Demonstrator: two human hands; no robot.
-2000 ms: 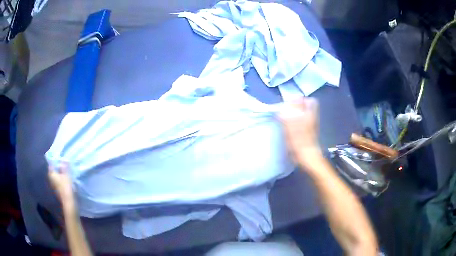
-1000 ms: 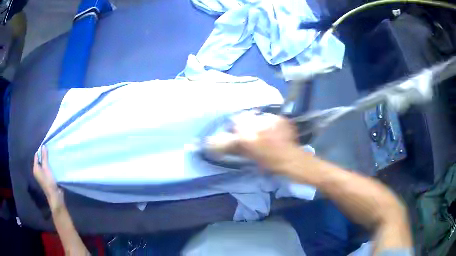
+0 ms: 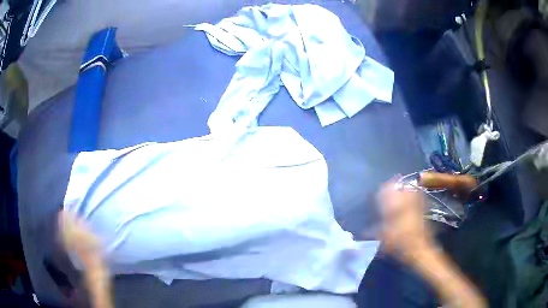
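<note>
The light blue garment point(image 3: 210, 204) lies spread on the dark blue-grey pressing pad point(image 3: 162, 90), with its upper part bunched at the top centre. My left hand point(image 3: 81, 240) is blurred at the garment's lower left edge; I cannot tell whether it grips the cloth. My right hand point(image 3: 402, 216) is blurred over the pad's right edge, right of the garment and just left of the steam iron. Its fingers are not clear. The iron stands at the right, its brown-orange handle point(image 3: 447, 181) showing, its metal body partly hidden.
A bright blue bar point(image 3: 89, 108) with a pale band lies on the pad at the left. A yellowish steam hose point(image 3: 485, 90) hangs at the right, and a pale wrapped cord runs right from the iron. Dark green cloth point(image 3: 532, 258) is at the lower right.
The iron has gone from on the garment to the right edge, and my right hand is off it. The garment's lower right part now spreads out further. My left hand stays near the left edge.
</note>
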